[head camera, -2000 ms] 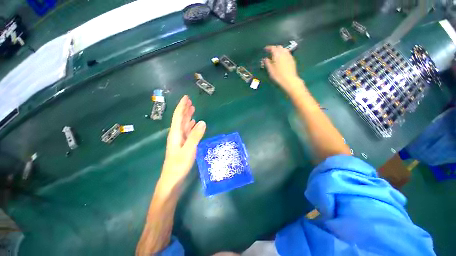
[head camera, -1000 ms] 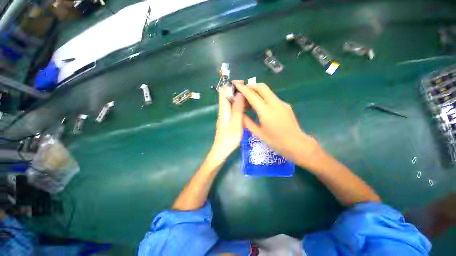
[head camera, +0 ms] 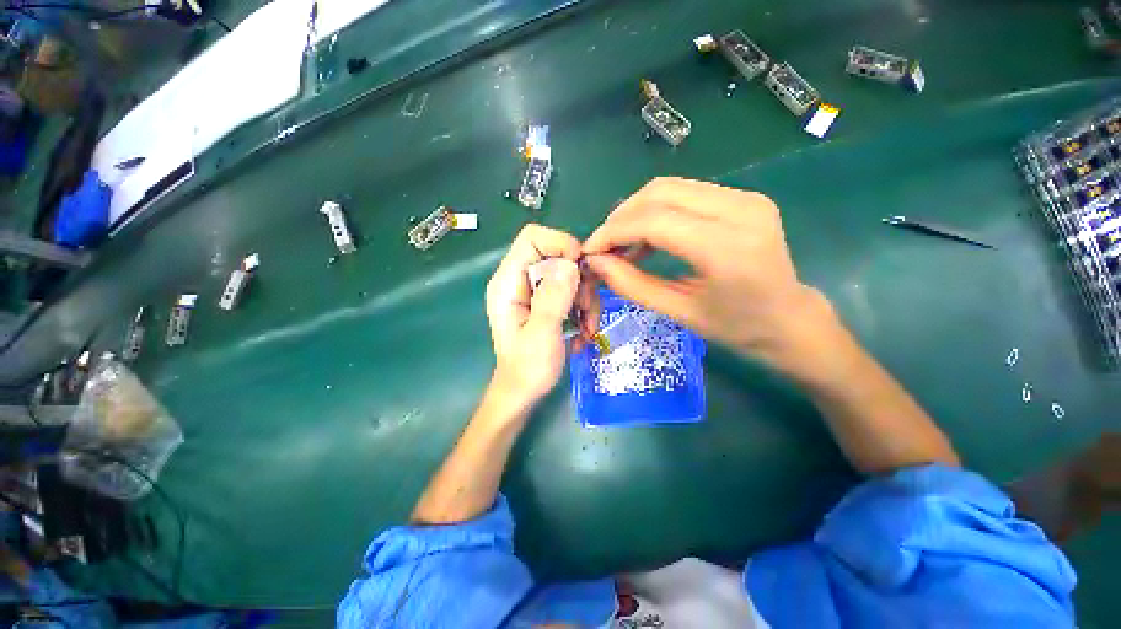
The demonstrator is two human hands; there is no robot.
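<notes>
My left hand (head camera: 531, 307) holds a small device unit, mostly hidden by the fingers. A white and yellow tail (head camera: 615, 332) sticks out below it, above the blue parts tray. My right hand (head camera: 725, 258) meets the left at the unit's upper end, thumb and index finger pinched there; whether it grips a tiny part cannot be seen. The blue parts tray (head camera: 642, 409) lies just below the hands, with a heap of tiny white gaskets (head camera: 652, 363) in it.
Several device units (head camera: 535, 178) lie spaced across the green bench (head camera: 307, 467). Tweezers (head camera: 940, 231) and loose white gaskets (head camera: 1026, 393) lie at right, beside a blister tray (head camera: 1088, 184). A clear plastic bag (head camera: 121, 424) is at left; white sheets (head camera: 221, 98) lie beyond the raised edge.
The right hand came back from the far units to the left hand. Both hands have now drawn nearer, over the tray, with a unit in the left. The view has shifted left.
</notes>
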